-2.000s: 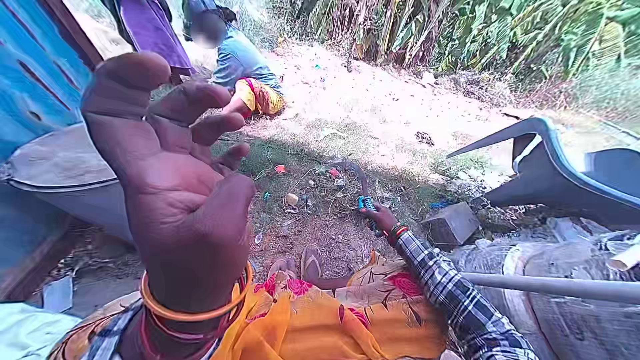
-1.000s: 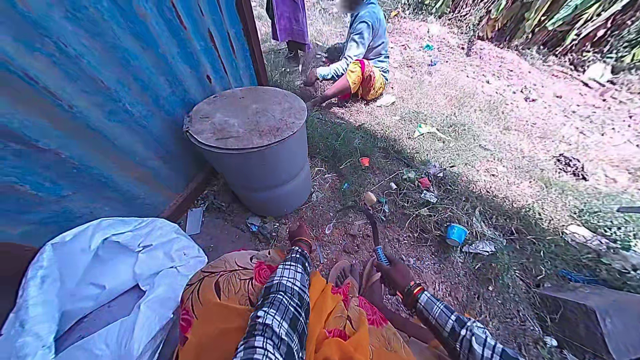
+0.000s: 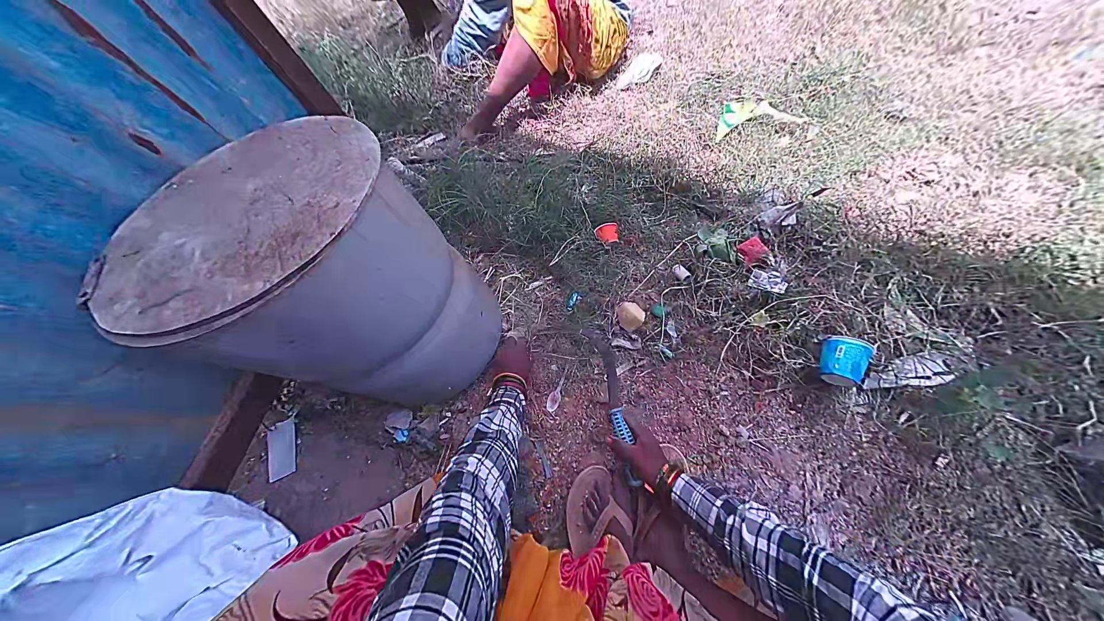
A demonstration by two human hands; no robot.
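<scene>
My right hand is closed around the blue patterned handle of a sickle, whose dark curved blade points away from me, low over the littered ground. My left hand reaches down by the base of a grey lidded drum; its fingers are too dark and small to tell whether they hold anything. Just beyond the blade lies a pale yellowish lump. Under my right hand is my sandalled foot.
A blue corrugated metal wall stands left behind the drum. A white sack lies at lower left. Another person sits on the ground ahead. A blue paper cup, an orange cup and scraps lie in the grass.
My left hand, raised open before the camera two seconds ago, has come down beside the drum. The right hand keeps hold of the sickle. The view has turned left and down.
</scene>
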